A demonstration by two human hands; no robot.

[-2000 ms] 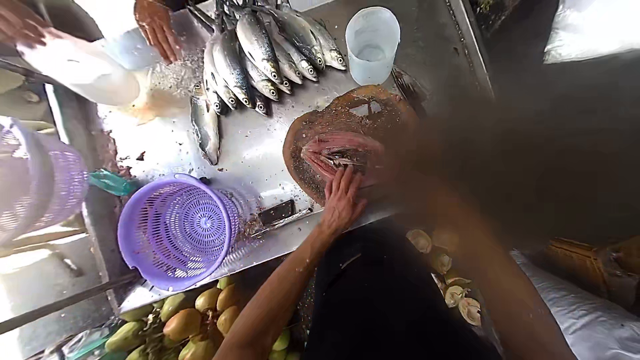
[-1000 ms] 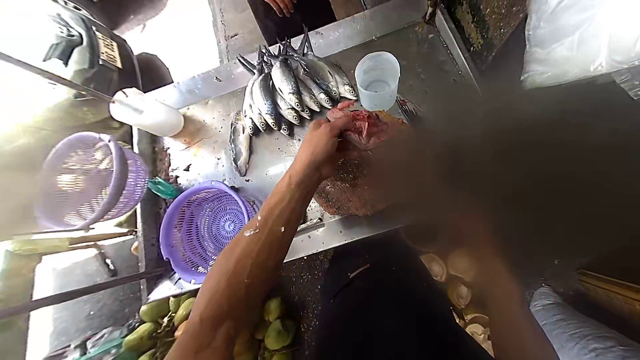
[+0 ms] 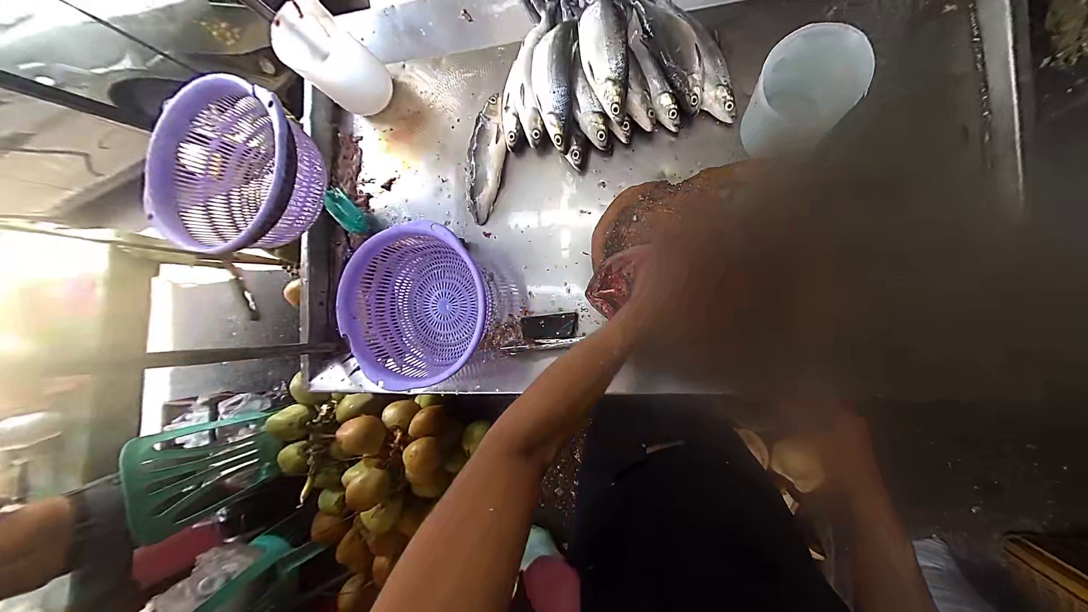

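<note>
A dark smear over the right half of the view blurs my left hand [image 3: 667, 276], which is at a piece of red fish flesh [image 3: 612, 285] on the round wooden chopping block [image 3: 633, 208]; its grip is unclear. My right forearm [image 3: 858, 493] rises from the lower right, and its hand is hidden behind the smear. Beyond the block lies a pile of whole silver fish [image 3: 603, 59], with one fish [image 3: 486, 161] apart to its left. A purple plastic basket [image 3: 412, 306] stands left of the block, beside a dark-handled knife [image 3: 548, 327].
A translucent plastic container [image 3: 807, 81] stands behind the block on the metal table [image 3: 544, 238]. At the back left are a white jug [image 3: 336, 64] and another purple basket [image 3: 229, 161]. Green coconuts [image 3: 365, 467] hang below the table's front edge, near a green plastic chair [image 3: 195, 476].
My left hand has come down from the block's far side to its near left part, with the red flesh now low at the block's left edge. The view has shifted.
</note>
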